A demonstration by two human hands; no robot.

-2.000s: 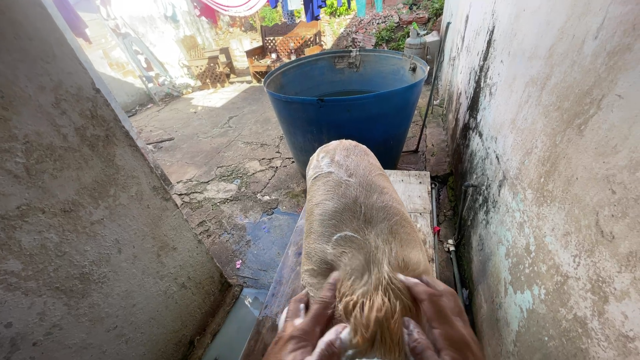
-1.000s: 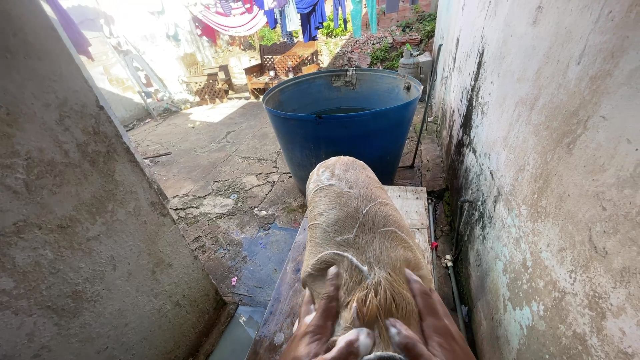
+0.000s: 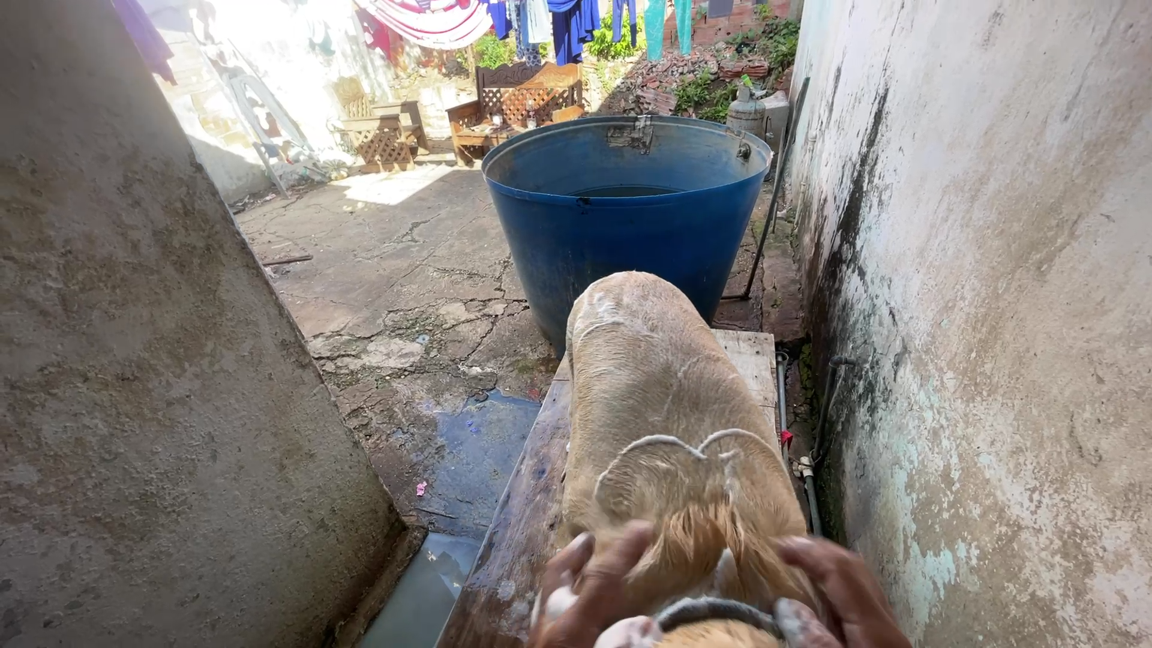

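Observation:
A tan, wet-coated dog (image 3: 666,396) stands on a wooden board (image 3: 517,540), its back toward the far end and its neck nearest me. Lines of white lather cross its back and shoulders. A dark collar (image 3: 720,610) rings its neck at the bottom edge. My left hand (image 3: 598,589), with foam on its fingers, rests on the left side of the neck, fingers apart. On the right side lies my right hand (image 3: 832,598), fingers spread and slightly blurred, thumb near the collar. The dog's head is mostly out of view.
Beyond the dog stands a large blue tub (image 3: 621,234) with liquid inside. Stained walls rise at left (image 3: 162,360) and right (image 3: 981,315). Pipes (image 3: 810,495) run beside the board. A puddle (image 3: 477,450) wets the cracked floor. Wooden benches (image 3: 526,99) and hanging laundry are farther back.
More of the collar shows at the bottom edge than before. A curved double line of lather now crosses the shoulders, where one second ago a single curve showed at the left.

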